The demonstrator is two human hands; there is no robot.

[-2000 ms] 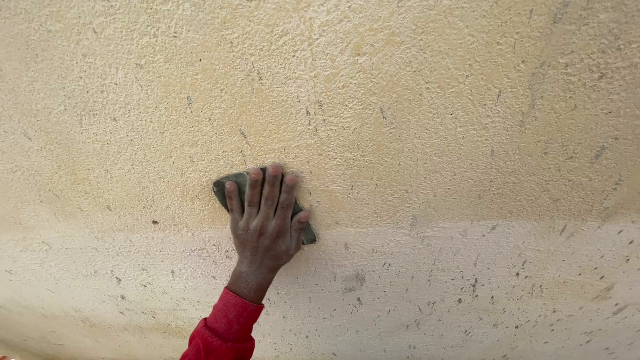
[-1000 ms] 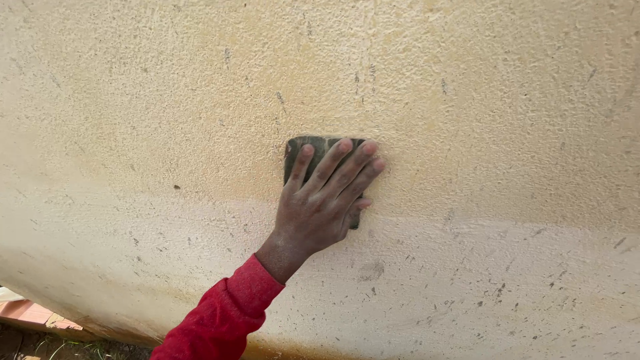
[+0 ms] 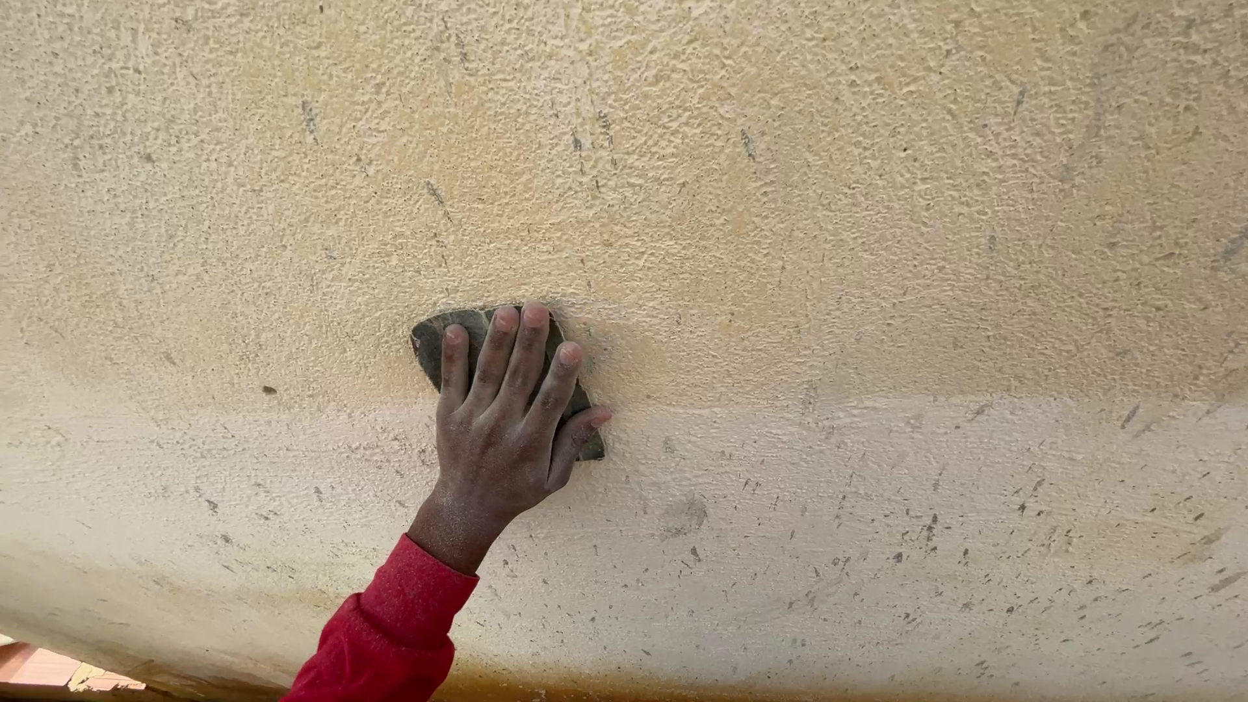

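Observation:
My left hand [image 3: 497, 439], dusty and in a red sleeve, lies with its fingers spread over a dark flat sheet [image 3: 444, 336] that looks like sandpaper. It presses the sheet against a rough, cream-painted wall [image 3: 829, 244], just where the yellowish upper part meets the paler band below. One rounded corner of the sheet shows at the upper left of the fingers, and another part shows below the thumb. The palm side and the sheet's underside are hidden. My right hand is out of view.
Dark streaks and specks mark the wall, with a grey smudge [image 3: 684, 515] right of my hand. A brownish stain [image 3: 585, 682] runs along the wall's bottom edge. Reddish paving [image 3: 44, 666] shows at the lower left corner.
My left hand has moved left along the wall since one second ago, after moving right before that. The sheet under it has turned. The view has shifted a little.

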